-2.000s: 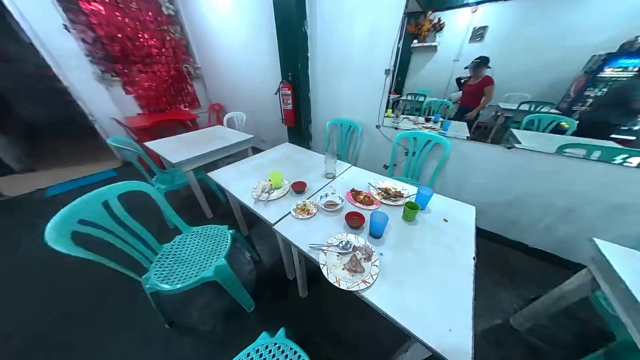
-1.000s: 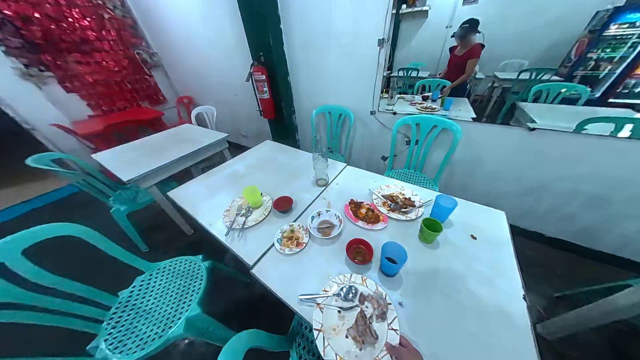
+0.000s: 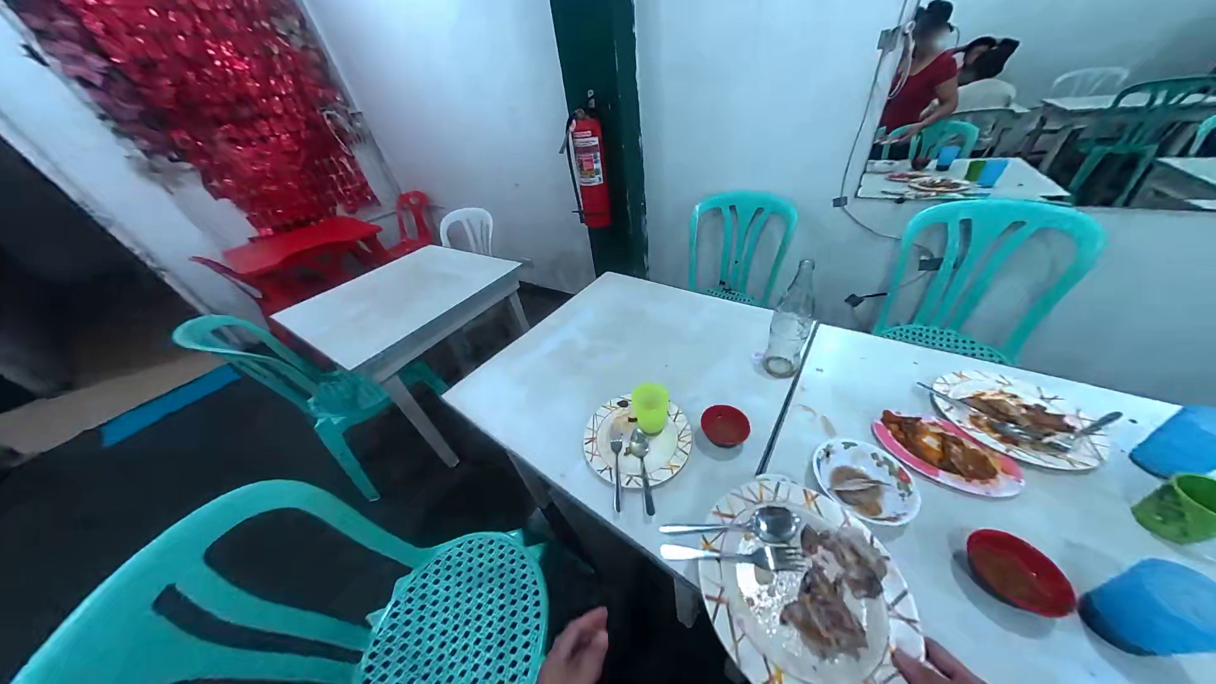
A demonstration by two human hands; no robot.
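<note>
My right hand (image 3: 936, 663) grips the right rim of a patterned plate (image 3: 719, 591) at the lower edge of the view. Bones and meat scraps (image 3: 831, 603), a spoon (image 3: 771, 524) and a fork (image 3: 774, 558) lie on that plate. My left hand (image 3: 577, 648) is low in the view, left of the plate and beside a teal plastic chair (image 3: 456, 608); its fingers are partly cut off, and nothing shows in it. Behind the held plate, another plate (image 3: 603, 461) bears a fork, a spoon and a green cup (image 3: 651, 408).
A glass bottle (image 3: 790, 328), a red bowl (image 3: 725, 426), a floral bowl (image 3: 866, 480), a pink plate of food (image 3: 950, 456), another used plate (image 3: 1021, 418) and blue and green cups stand on the white tables (image 3: 560, 361). A mirror (image 3: 1035, 104) reflects people.
The view has moved closer to the tables. My left hand has come into view. My right hand, at the plate's rim one second ago, is still there, and the plate now lies nearer the left plate.
</note>
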